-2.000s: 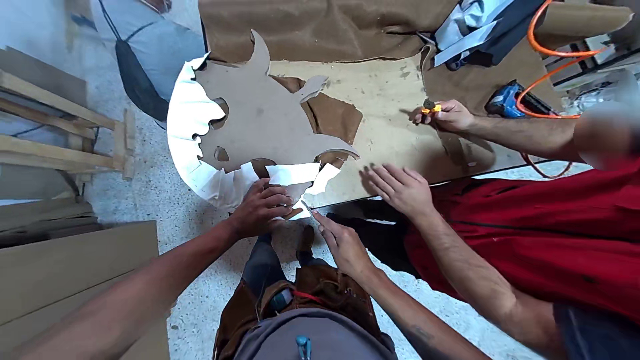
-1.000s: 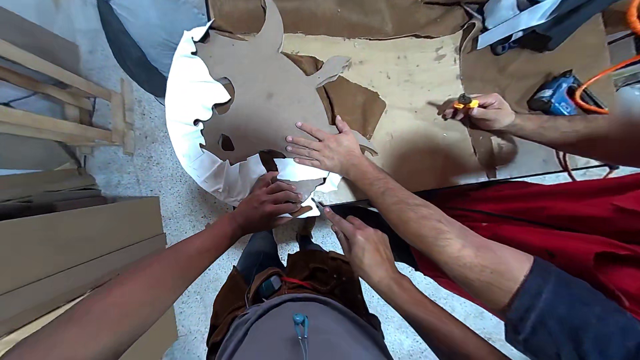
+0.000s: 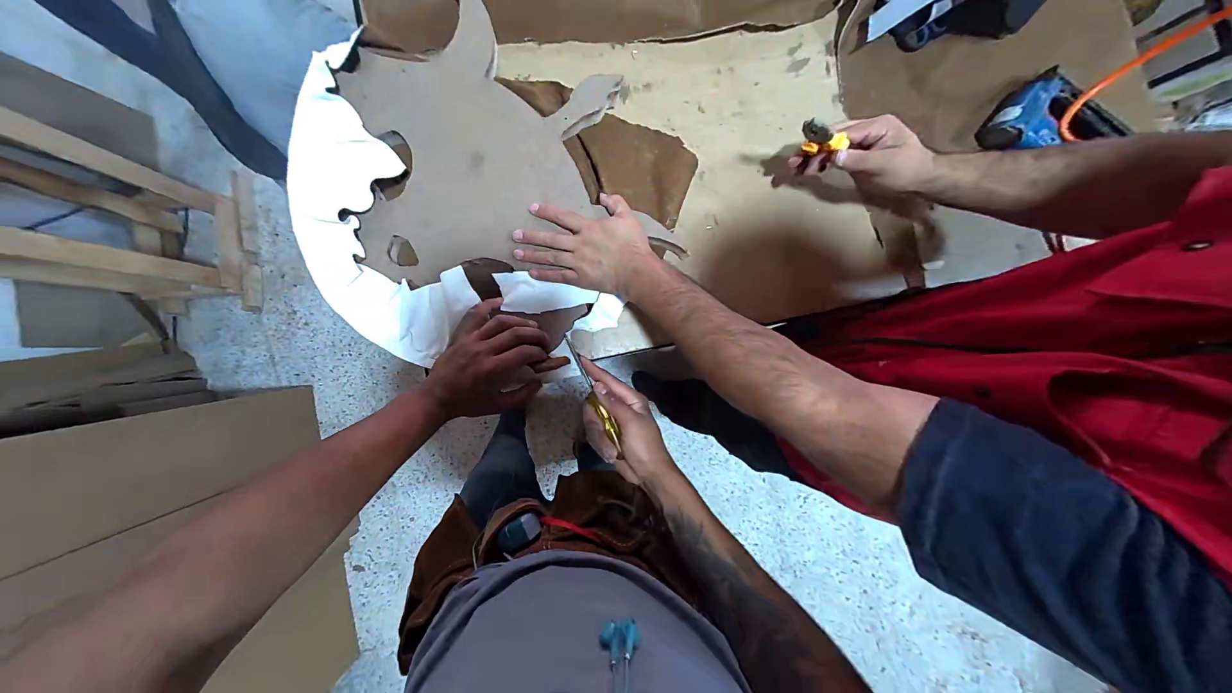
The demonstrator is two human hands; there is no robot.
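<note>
A flat brown cardboard-like cutout [image 3: 462, 144] with curved arms and small holes lies on the table. White sheet material [image 3: 332, 202] wraps around its left and lower edges. My left hand [image 3: 496, 356] grips the lower edge of the piece, fingers curled over the white material. In my right hand [image 3: 621, 414] is a screwdriver-like tool with a yellow handle [image 3: 603, 421]; its thin metal shaft points up at the white flap [image 3: 604, 313] beside my left fingers. Just above, a co-worker's hand [image 3: 587, 245] rests flat on the cutout.
The co-worker's other hand [image 3: 881, 154] holds a yellow-handled tool [image 3: 826, 144] over the table [image 3: 751, 96]. A blue power tool [image 3: 1030, 115] and an orange hose [image 3: 1145, 60] are at upper right. A wooden frame [image 3: 106, 260] and cardboard sheets [image 3: 154, 472] stand at left.
The co-worker's near hand has moved left from the table's front edge onto the cutout. My left hand stays at the lower edge of the piece. The view has shifted closer.
</note>
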